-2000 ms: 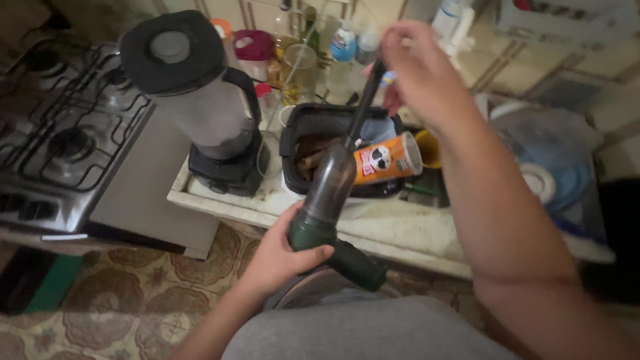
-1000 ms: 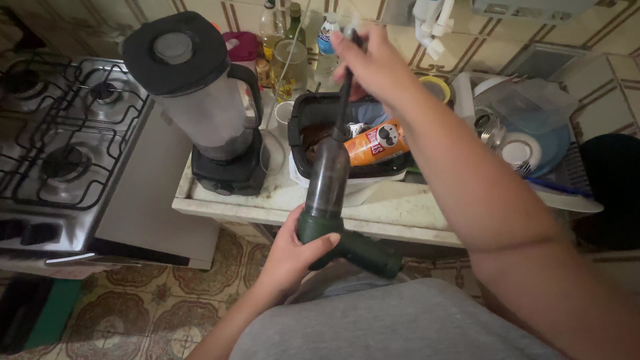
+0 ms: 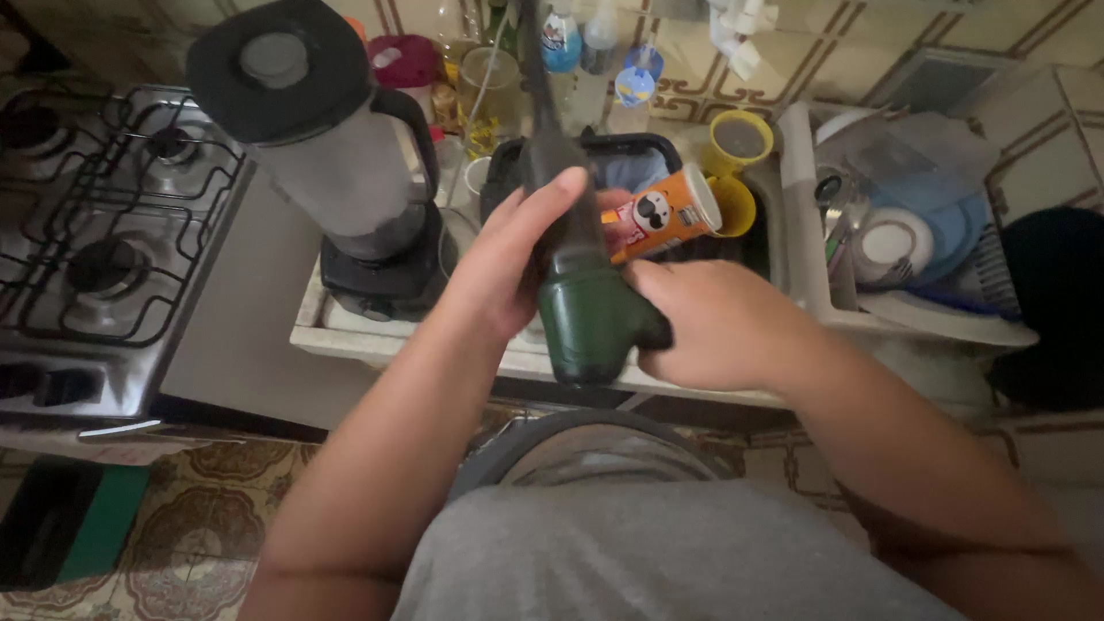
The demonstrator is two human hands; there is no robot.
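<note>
A green handheld vacuum cleaner [image 3: 586,323] with a dark clear barrel and a long black nozzle is held upright between both hands. My left hand [image 3: 509,250] wraps the barrel from the left, thumb across its front. My right hand [image 3: 707,319] grips the green handle at the right. Just behind, an orange Pringles can [image 3: 660,211] with a white rim leans out of a black plastic container [image 3: 634,142], which also holds a pale blue item. The lower part of that container is hidden by the hands and vacuum.
A blender [image 3: 345,164] stands left on the marble counter [image 3: 336,332], beside a gas stove [image 3: 95,250]. Bottles and a glass jar [image 3: 489,86] line the tiled wall. Yellow cups [image 3: 740,140] sit right of the container, near a dish rack [image 3: 811,207] with plates.
My right hand has come down from the black nozzle to the green handle. My left hand has shifted from the green body up to the barrel. The handheld vacuum has turned more upright.
</note>
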